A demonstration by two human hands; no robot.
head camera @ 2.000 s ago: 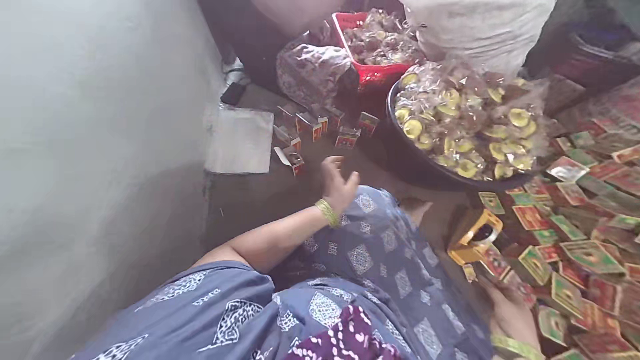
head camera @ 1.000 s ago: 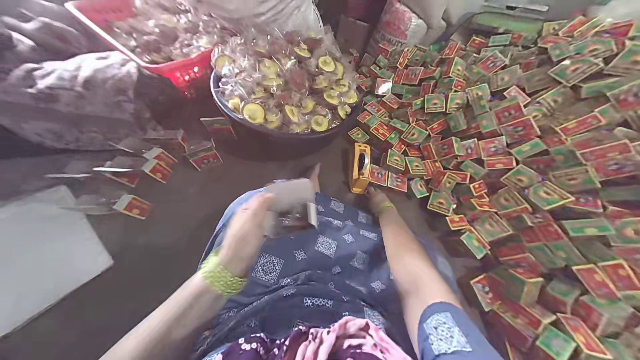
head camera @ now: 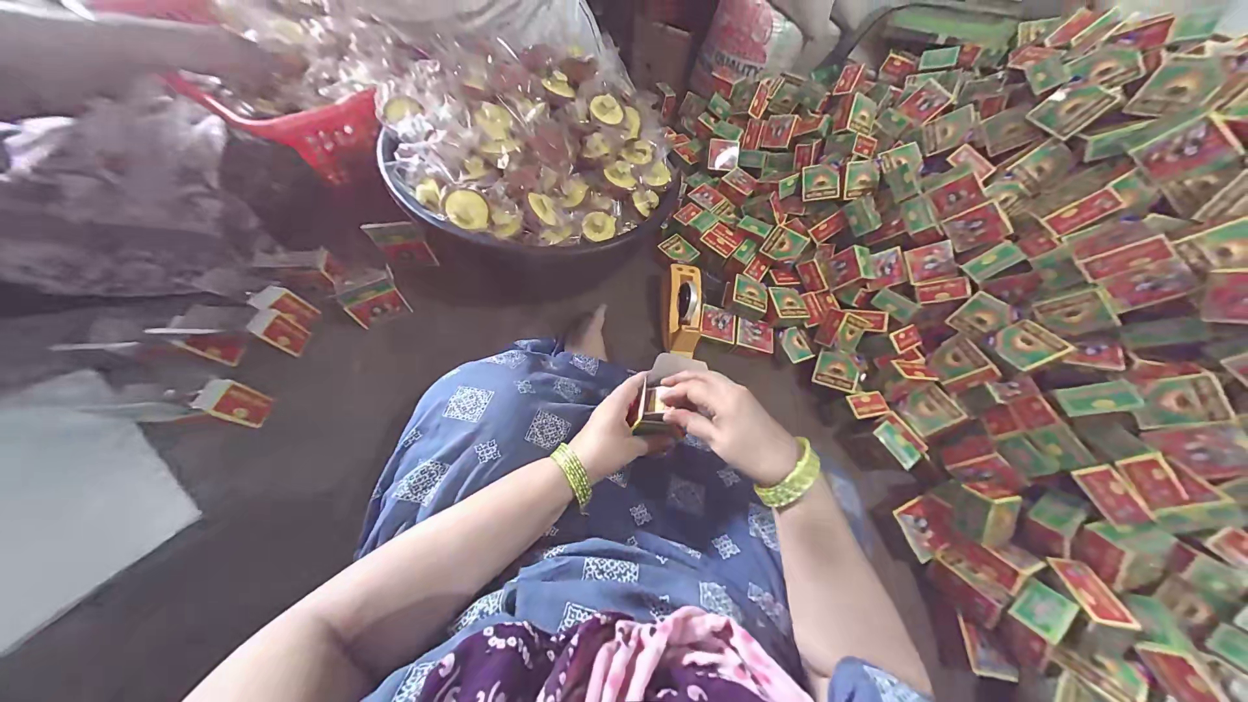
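Observation:
My left hand (head camera: 614, 434) holds a small printed cardboard box (head camera: 655, 411) over my lap, its flap up and its top facing me. At the mouth of the box are the fingers of my right hand (head camera: 717, 414), with a small pale-yellow thing at their tips; whether they grip it is hard to tell. Just beyond the hands, a yellow tape dispenser (head camera: 682, 312) stands on the floor. A dark tub (head camera: 546, 255) heaped with clear plastic packets holding yellow round pieces (head camera: 468, 209) sits ahead.
Many red and green small boxes (head camera: 960, 366) cover the floor at right. Several open-flapped boxes (head camera: 283, 327) lie at left near a white sheet (head camera: 88, 497). A red basket (head camera: 322, 127) of packets stands at upper left, with another person's arm (head camera: 146, 58) over it.
My left hand has brought the box to the middle of my lap. My right hand has moved from beside the tape dispenser to the box. Another person's arm has appeared over the red basket.

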